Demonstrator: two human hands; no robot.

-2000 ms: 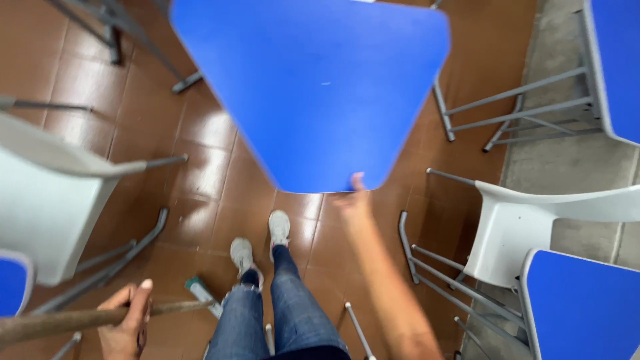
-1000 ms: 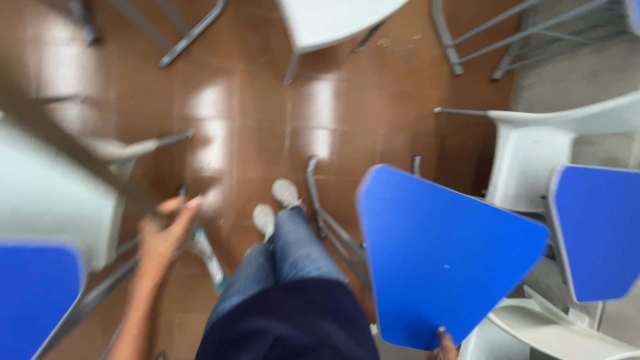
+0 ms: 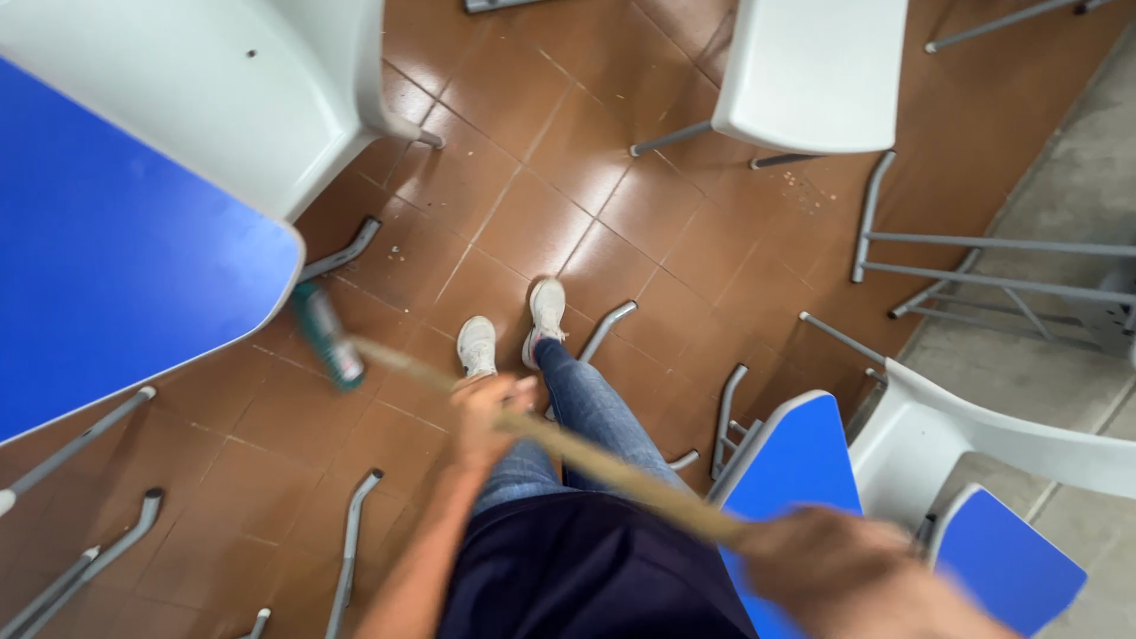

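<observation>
A wooden broom handle runs slantwise across my body. My left hand is closed around its lower part, above my shoes. Near its upper end, at the lower right, my right hand grips it, blurred by motion. At the other end of the handle is a green broom head, close to the floor and beside a blue desktop on the left. A smaller blue desktop lies partly behind my right hand.
White plastic chairs stand at the upper left, top and right. Grey metal legs reach onto the brown tiled floor around my feet. Small debris lies on the tiles. Another blue desktop is at lower right.
My right hand has let go of the blue desktop and now holds the broom handle. That desktop moved from in front of me to my right side between the two earlier frames. The view has turned.
</observation>
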